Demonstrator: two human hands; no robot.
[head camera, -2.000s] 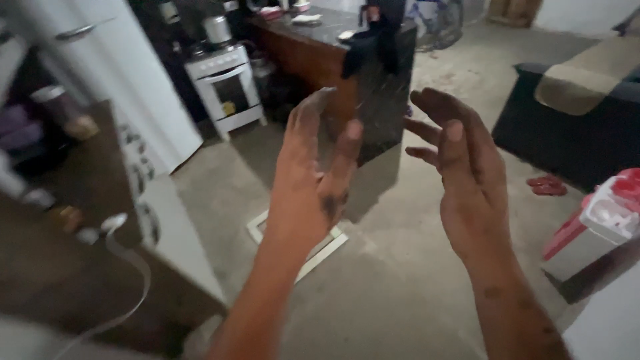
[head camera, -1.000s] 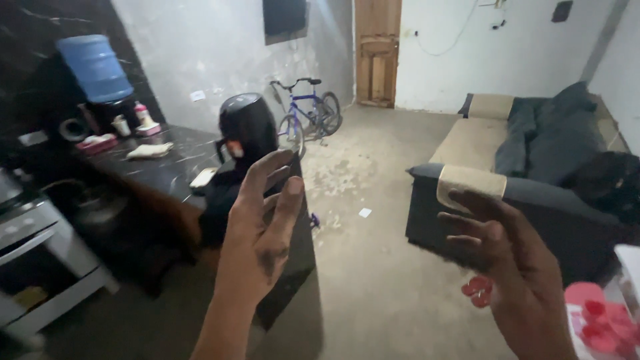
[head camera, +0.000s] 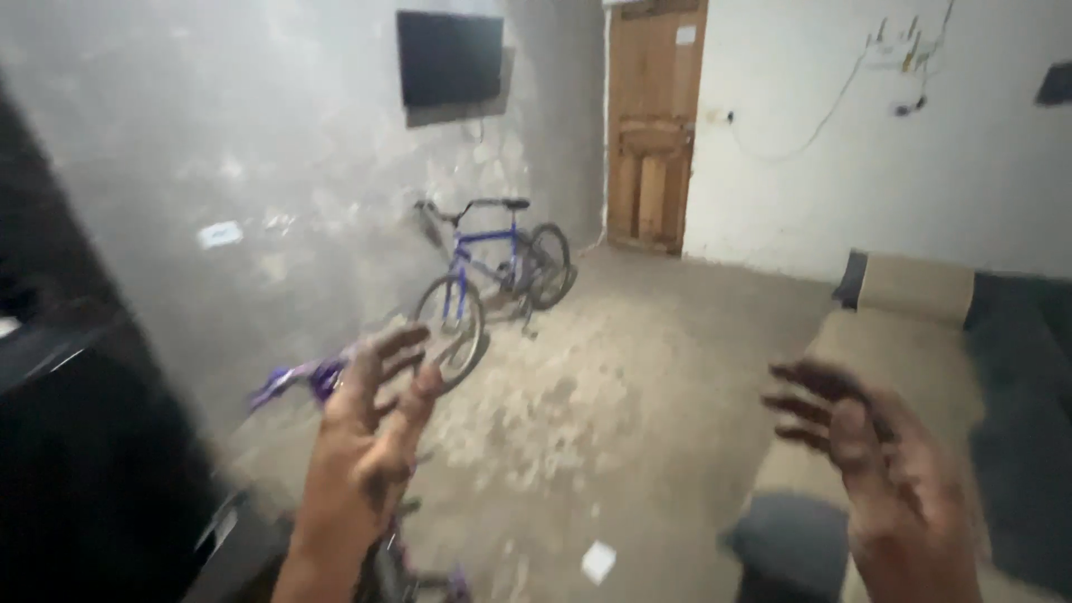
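Observation:
My left hand (head camera: 373, 427) is raised at the lower left, empty, its fingers curved and apart. Behind its fingertips, farther off, a blue bicycle (head camera: 486, 239) stands by the grey wall. Something purple, perhaps a second bicycle's handlebar (head camera: 314, 377), shows beside and below that hand, partly hidden by it. At the lower right my right hand (head camera: 879, 461) is up too, blurred, with bent fingers apart and nothing between them. It overlaps the view of a sofa (head camera: 904, 360) with a beige cover and dark cushions. Neither hand touches anything.
A dark surface (head camera: 84, 452) fills the left edge. The floor is worn concrete, with a small white square (head camera: 599, 562) lying on it. A flat television (head camera: 450, 59) hangs on the grey wall, near a wooden door (head camera: 653, 126). Cables (head camera: 825, 130) hang on the white wall.
The view has swung away from the stove and counter toward the bicycle, door and sofa. Both hands stay raised and empty, and are now farther apart in the picture.

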